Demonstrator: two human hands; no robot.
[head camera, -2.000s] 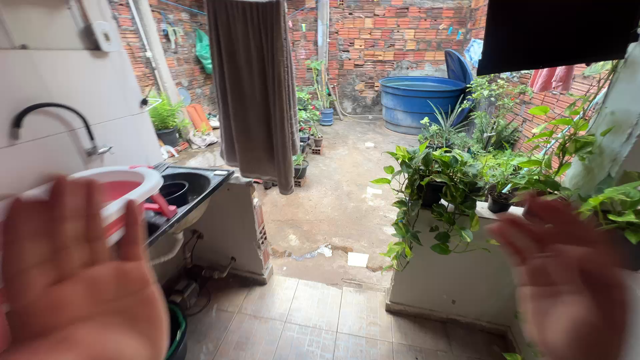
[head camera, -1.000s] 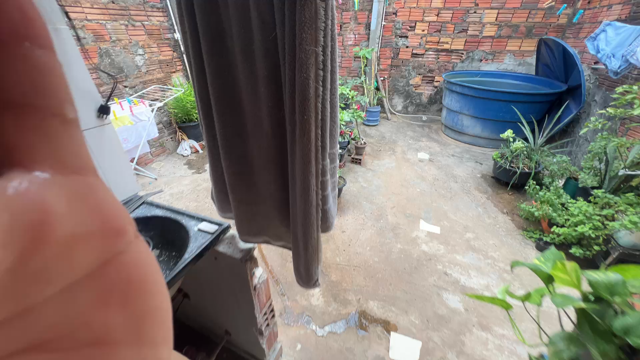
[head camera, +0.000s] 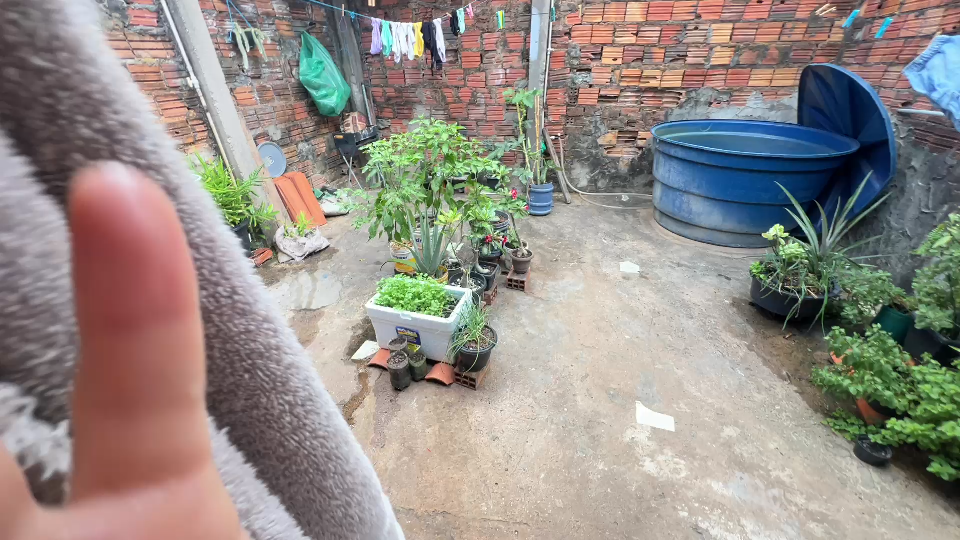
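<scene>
A hand that appears to be my left hand (head camera: 142, 360) fills the lower left, very close to the camera, with one finger pointing up. Behind that finger hangs a thick grey-brown plush cloth (head camera: 247, 337), which covers the left side of the view. Whether the hand touches or grips the cloth cannot be told, since most of the palm and the other fingers are cut off by the frame. My right hand is out of view.
Potted plants (head camera: 427, 180) and a white foam planter (head camera: 420, 334) stand on the concrete floor. A large blue water tank (head camera: 742, 184) is at the back right, with more plants along the right edge. Small clothes (head camera: 409, 39) hang on a line by the brick wall.
The view has moved forward into the yard, past the sink. My right hand, seen two seconds ago, has left the view. The cloth is now much closer, behind the hand at left.
</scene>
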